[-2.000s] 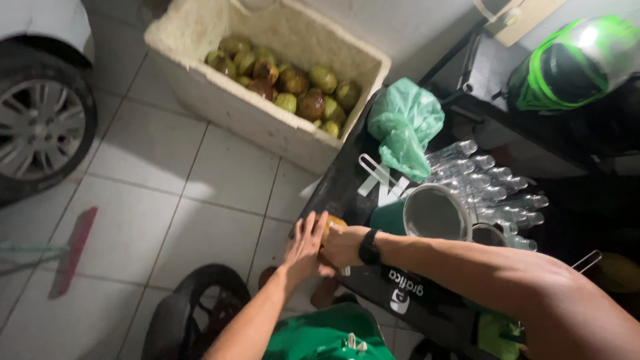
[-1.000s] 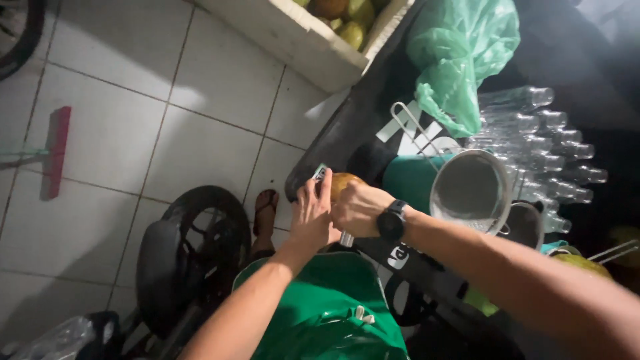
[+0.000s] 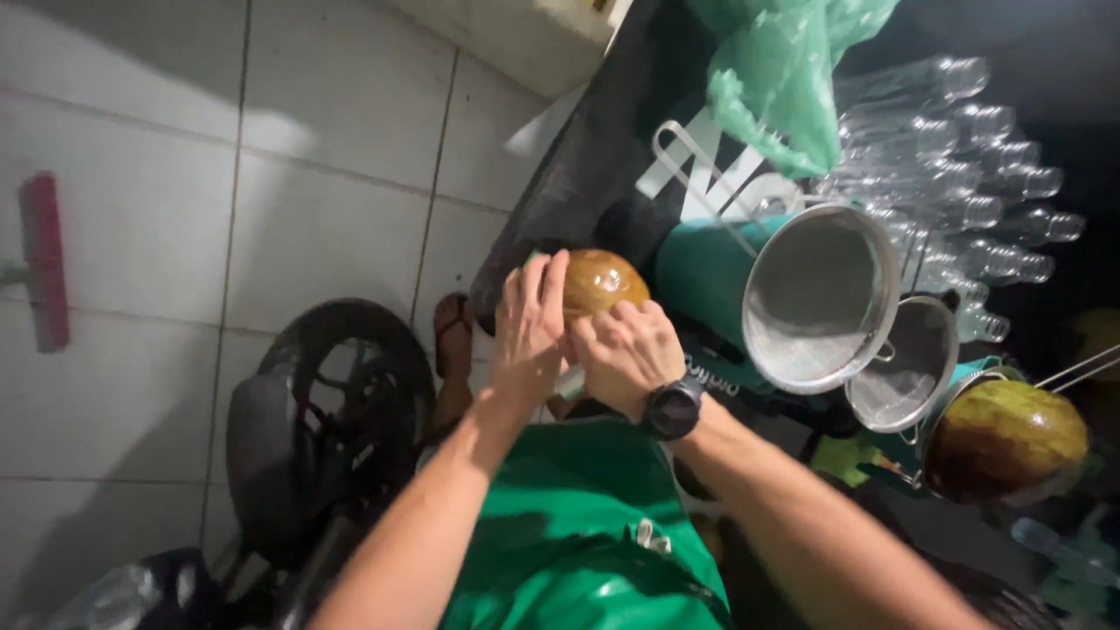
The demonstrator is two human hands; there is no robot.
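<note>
A glossy yellow-brown coconut (image 3: 607,278) rests at the near-left edge of the black-covered table. My left hand (image 3: 529,324) is pressed along its left side, fingers pointing away from me. My right hand (image 3: 628,354) is curled in a fist against the coconut's near side, with a dark watch on the wrist. The pale end of a tool (image 3: 570,382) sticks out below that fist; the rest of it is hidden. A small green edge shows by my left fingertips, too little to identify.
To the right lie a teal container (image 3: 704,271) with a mesh strainer (image 3: 822,297), a smaller strainer (image 3: 903,363) and another coconut (image 3: 1006,437). Behind are clear bottles (image 3: 954,175) and a green plastic bag (image 3: 783,79). A motorcycle wheel (image 3: 337,394) stands at the left.
The view has moved down and closer to the table, so the crate of coconuts has mostly left it. Both hands stay at the coconut, which shows more between them now.
</note>
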